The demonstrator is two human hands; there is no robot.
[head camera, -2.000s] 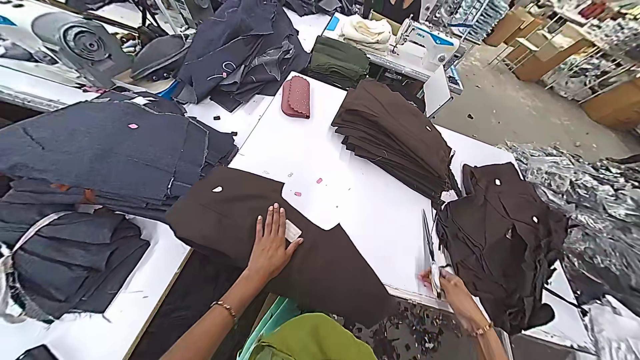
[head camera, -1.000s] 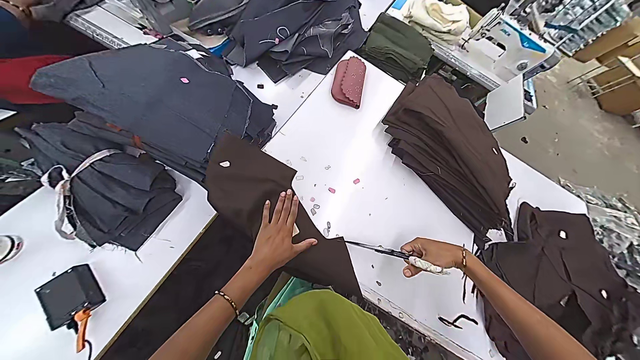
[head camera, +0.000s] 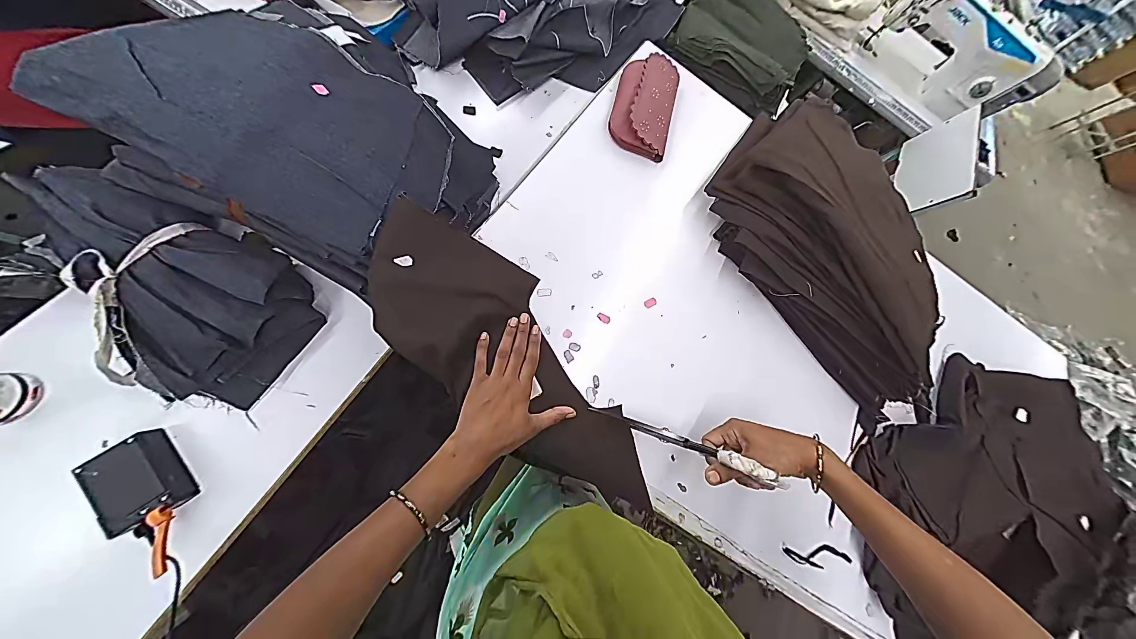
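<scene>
My left hand point(head camera: 508, 390) lies flat, fingers spread, on a dark brown cut fabric piece point(head camera: 453, 302) that hangs over the near edge of the white table. My right hand point(head camera: 754, 451) grips scissors point(head camera: 670, 437) with white wrapping on the handles. Their blades point left and meet the fabric edge just right of my left thumb; the tips are partly hidden at the cloth. A small white sticker point(head camera: 404, 261) is on the fabric's upper part, and another pale one shows partly beside my left fingers.
A fanned stack of brown fabric pieces point(head camera: 825, 240) lies at the right, with a darker brown pile point(head camera: 994, 497) nearer me. A pink scalloped case point(head camera: 645, 106) rests at the far end. Blue-grey fabric point(head camera: 240, 115), a tied bundle point(head camera: 213, 302) and a black box-shaped device point(head camera: 136, 482) are left.
Two seconds ago the scissors pointed away from me beside the dark pile; since then my right hand has brought them left to the fabric edge. My left hand stays on the cloth. The view has shifted.
</scene>
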